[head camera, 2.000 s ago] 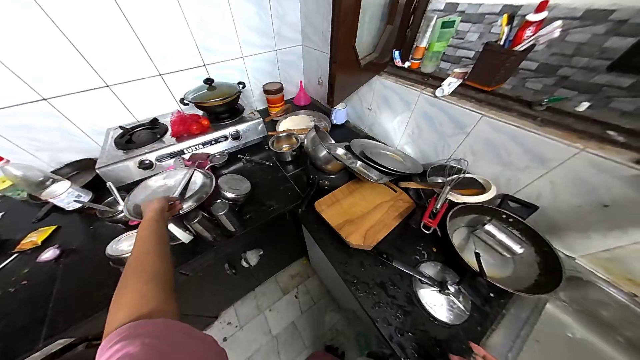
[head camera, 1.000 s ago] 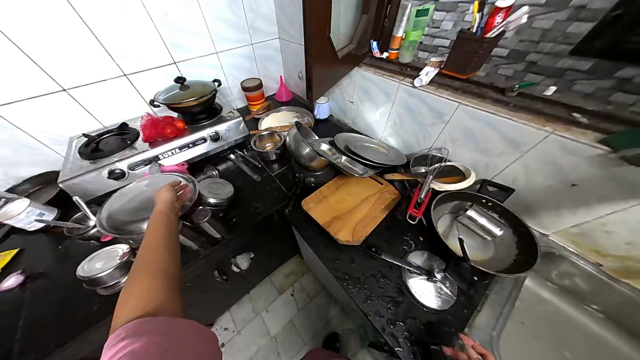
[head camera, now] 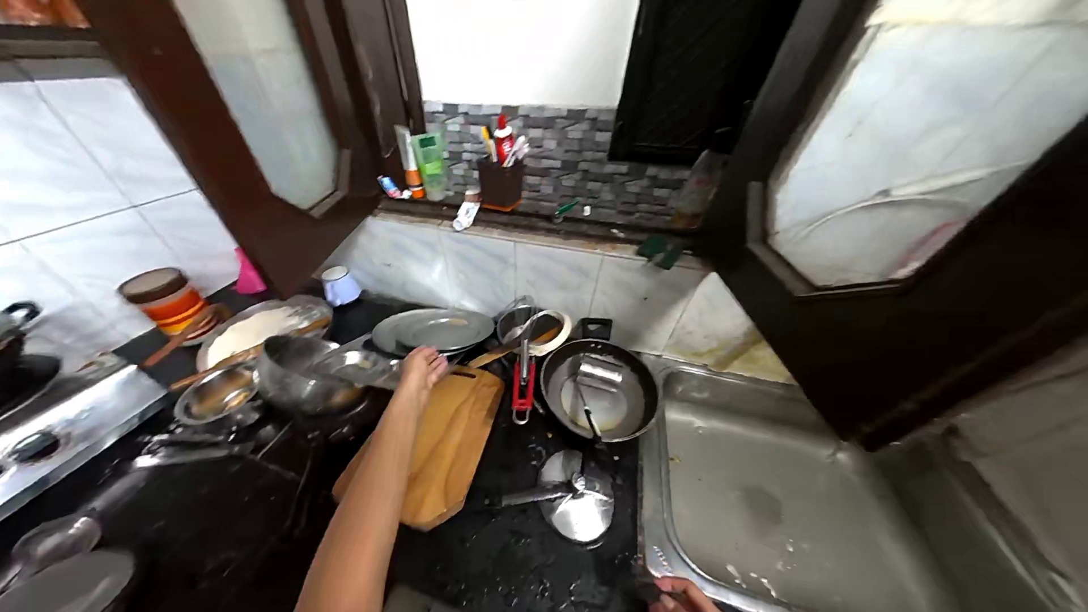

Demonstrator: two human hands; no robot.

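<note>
My left hand [head camera: 422, 370] reaches over the wooden cutting board [head camera: 459, 425], its fingers at the handle end of a metal utensil [head camera: 361, 367] that rests by a steel bowl [head camera: 293, 374]. Grey metal plates [head camera: 446, 327] lie just behind the fingers. At the bottom edge my right hand [head camera: 684, 592] is partly cut off, beside the sink's front left corner; what it holds is unclear. A dark frying pan [head camera: 633, 374] with a metal item in it stands left of the sink. A round steel lid [head camera: 582, 510] and a red-handled tool [head camera: 524, 387] lie on the black counter.
The steel sink [head camera: 765, 476] is at the right. A gas stove [head camera: 76, 433] stands at the left, near a small steel bowl [head camera: 218, 393] and a plate of flour-like powder [head camera: 255, 333]. An open window shutter [head camera: 816, 255] hangs over the sink. A brush holder [head camera: 501, 183] stands on the sill.
The view has swung right toward the sink. My left hand has left the large round steel lid or plate near the stove and is now at the utensil by the cutting board.
</note>
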